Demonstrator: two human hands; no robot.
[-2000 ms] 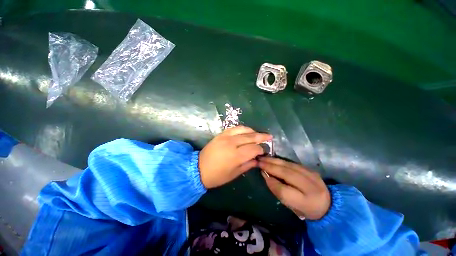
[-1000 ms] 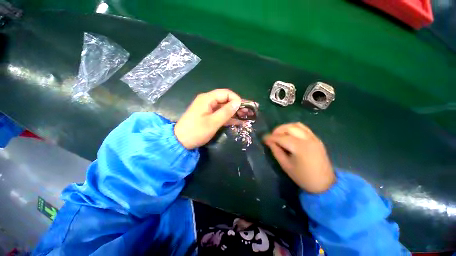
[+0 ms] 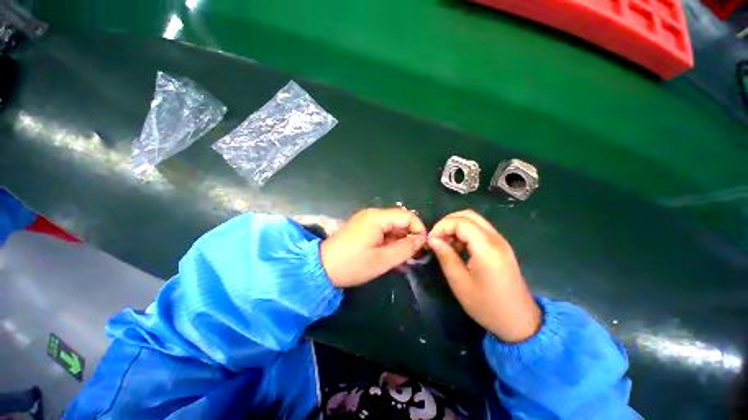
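My left hand [image 3: 373, 244] holds a small silver frame, of which only a bit [image 3: 420, 256] shows below the fingertips. My right hand [image 3: 482, 267] meets the left fingertips with its thumb and fingers pinched; whether it holds a tiny part or tool cannot be seen. The pile of tiny shiny bits [image 3: 400, 205] is mostly hidden behind the hands. Two silver square stacks with round holes, one smaller [image 3: 460, 175] and one thicker [image 3: 515, 180], stand on the dark green bench beyond my right hand.
Two crinkled clear bags, one tapered [image 3: 176, 121] and one rectangular [image 3: 275, 133], lie at the left on the dark green bench [image 3: 623, 221]. A red tray with square pockets [image 3: 627, 34] is at the top right on the brighter green strip. Grey floor shows at lower left.
My right hand has moved left and up to meet my left hand. My left hand has moved from above the pile down over it. The view has shifted, showing more of the red tray.
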